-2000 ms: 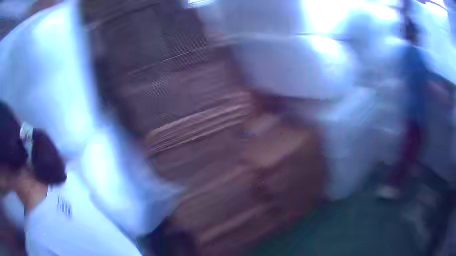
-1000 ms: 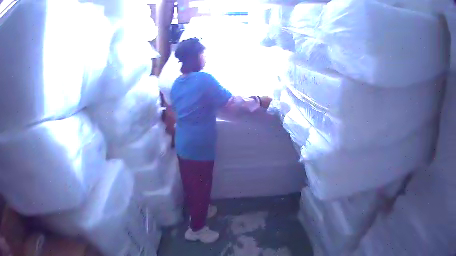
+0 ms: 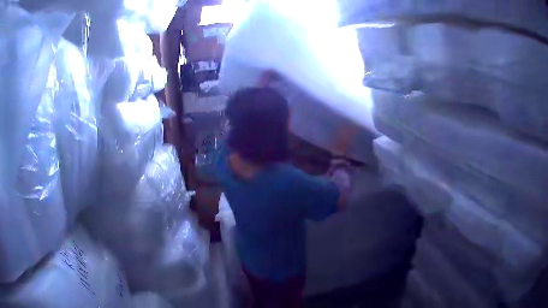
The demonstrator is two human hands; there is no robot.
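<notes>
Neither of my hands is in the picture. A person in a blue top stands close in front of me, back turned, with one forearm raised at the right. A large white foam packaging bundle is tilted up in front of the person, its lower side in shadow. The person's hand is near its underside; the exact grip is blurred. A large pale block stands below it, partly hidden by the person.
Plastic-wrapped bundles are piled along the left, one with handwritten black marks at lower left. White bundles are stacked high along the right. A brown post and several cartons stand behind at left.
My view has moved nearer to the person and the stacks. A white bundle now shows tilted up in front of the person, whose arm was stretched over the pale stack before.
</notes>
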